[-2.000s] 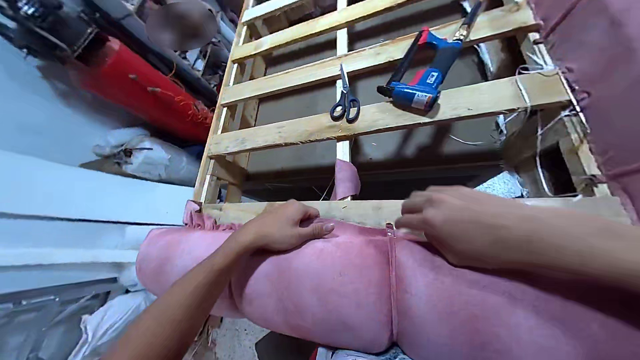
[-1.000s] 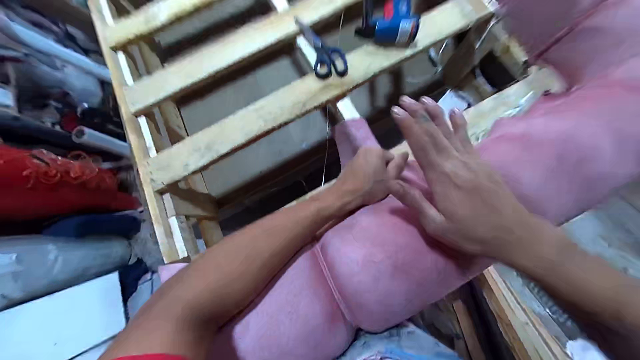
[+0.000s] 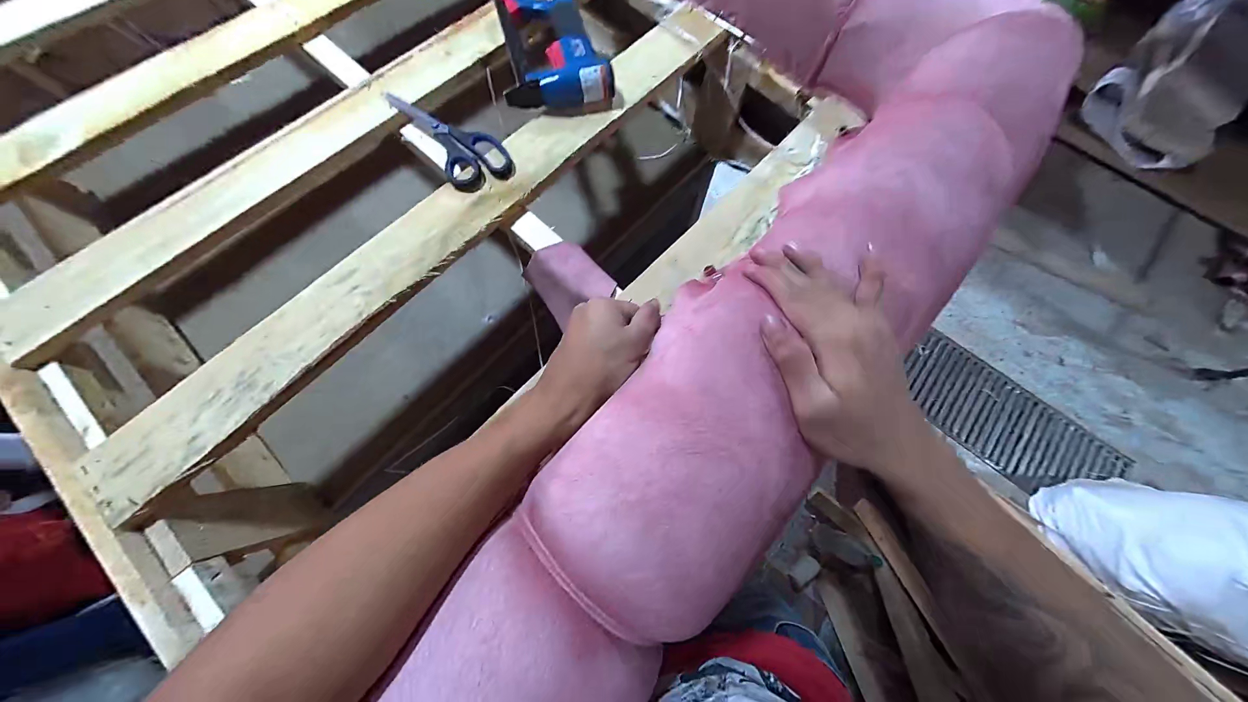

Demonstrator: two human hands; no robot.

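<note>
A padded roll covered in pink fabric (image 3: pixel 682 439) lies along the edge of a slatted wooden frame (image 3: pixel 283 331). My left hand (image 3: pixel 609 341) is closed on the edge of the pink fabric at the frame's rail, beside a loose pink fabric flap (image 3: pixel 565 278). My right hand (image 3: pixel 838 351) lies on top of the roll with its fingers apart, pressing the cover near the rail. Scissors with dark handles (image 3: pixel 468 156) rest on a slat. Behind them a blue and red staple gun (image 3: pixel 565 73) lies across the slats.
Loose wood pieces (image 3: pixel 877 585) stand below the roll near my right forearm. A white bag (image 3: pixel 1160 556) is at the right edge, and a metal floor grate (image 3: pixel 1014 409) shows beyond the roll. Red material (image 3: pixel 44 565) lies at the lower left.
The view has swung markedly. Two seconds ago both hands were apart along the roll's edge; now the left is closed at the rail by the flap and the right lies flatter on the roll.
</note>
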